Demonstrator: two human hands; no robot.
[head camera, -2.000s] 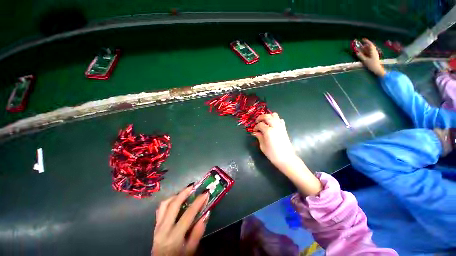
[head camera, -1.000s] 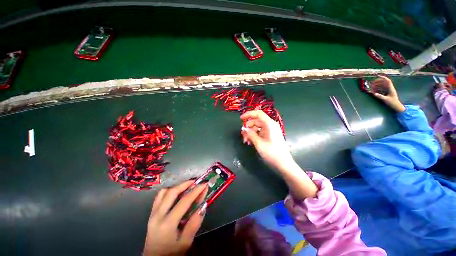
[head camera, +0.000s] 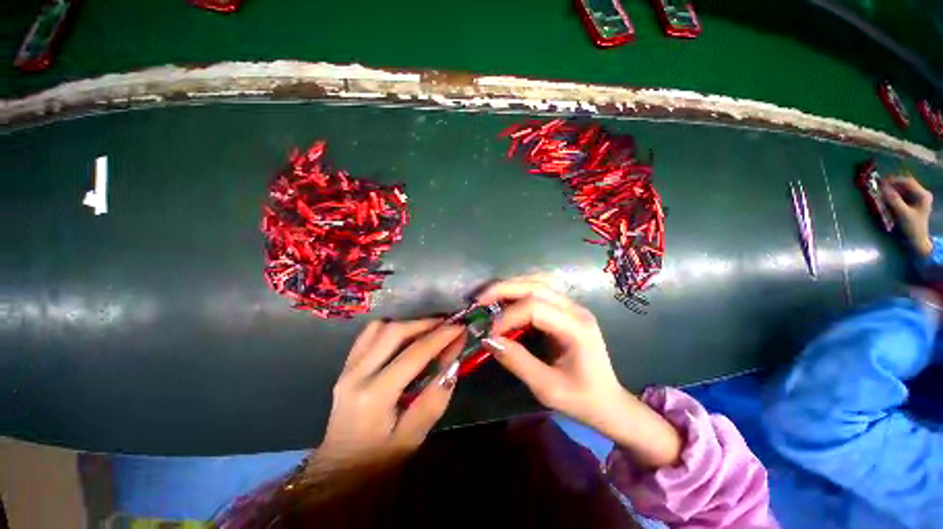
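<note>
A red-rimmed phone housing (head camera: 478, 356) with a green board inside lies between my hands at the near edge of the bench. My left hand (head camera: 388, 382) holds its left end. My right hand (head camera: 558, 356) has its fingers and thumb on its upper right end. The fingers cover much of the housing, and I cannot tell whether a small part is between the right fingertips. A rounded pile of small red-and-black parts (head camera: 329, 232) lies behind my left hand. A longer curved pile (head camera: 615, 196) lies behind my right hand.
Housings (head camera: 605, 21) lie on the green conveyor belt beyond the peeling whitish ledge (head camera: 341, 85). A white piece (head camera: 98, 186) lies at left. Tweezers (head camera: 803, 229) lie at right, near a coworker's hand (head camera: 910, 210) on another housing and a blue sleeve (head camera: 863, 387).
My right hand has moved from the curved pile to the housing. Both hands are now together on it. The view has shifted, so the piles and belt appear higher.
</note>
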